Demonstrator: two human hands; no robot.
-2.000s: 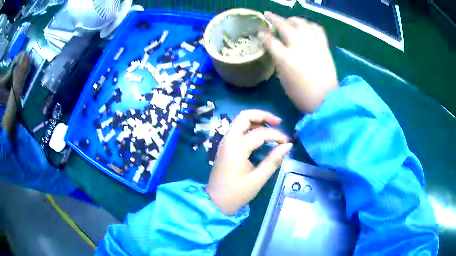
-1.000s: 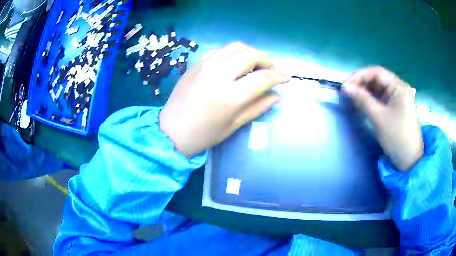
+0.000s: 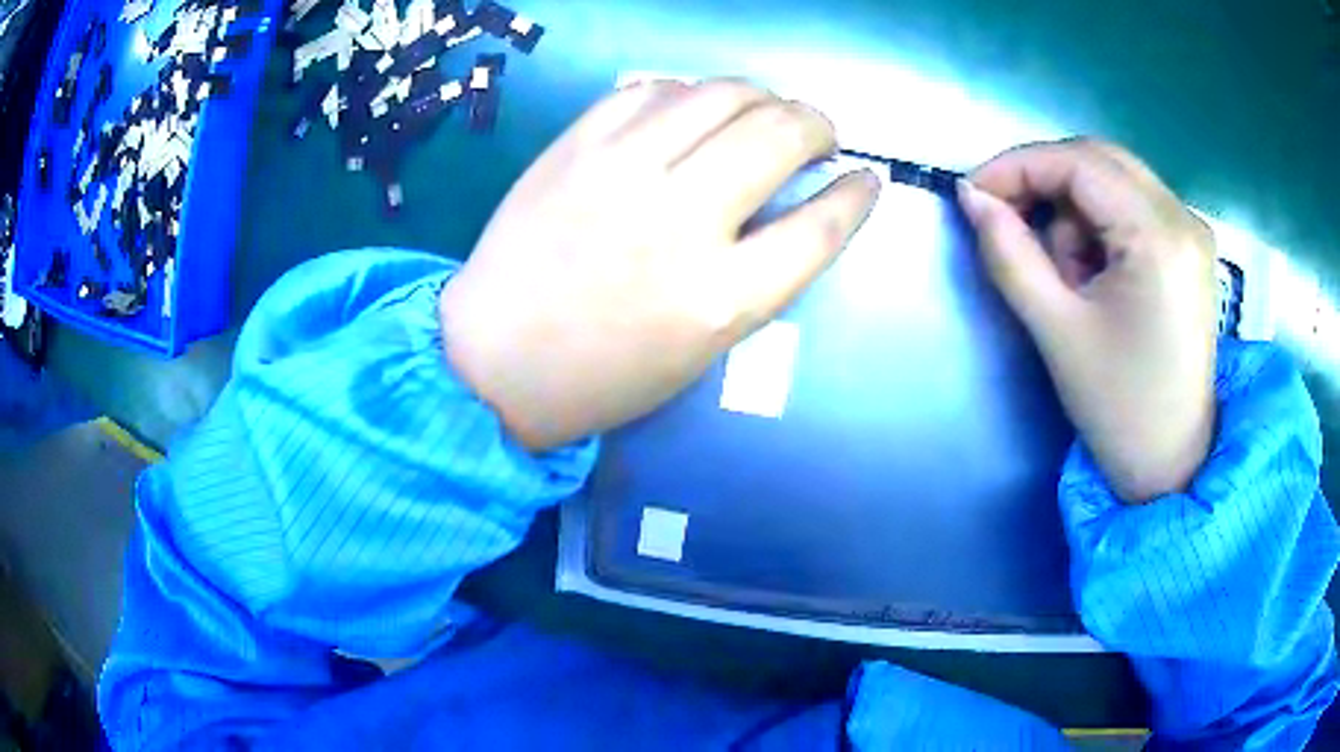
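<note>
The dark tablet housing (image 3: 882,485) lies in front of me inside a pale border, with two white pads on its inner left part and glare over its upper middle. My left hand (image 3: 661,250) lies over its upper left corner, thumb and forefinger at the top edge with a small gap between them. My right hand (image 3: 1102,279) is at the top edge further right, thumb and forefinger pinched at the end of a thin dark strip (image 3: 919,174). The strip runs along the top edge between the hands. How firmly the fingertips hold it is hard to tell.
A blue tray (image 3: 206,279) with black-and-white strips stands at the far left. A loose pile of similar strips (image 3: 390,74) lies on the green mat right of it. Part of a dark ring shape shows at the housing's right end, beyond my right wrist.
The view has turned from the tray and tan cup to the housing, now crosswise. Both hands have come to its top edge. Since one second ago, my left thumb has moved up towards that edge.
</note>
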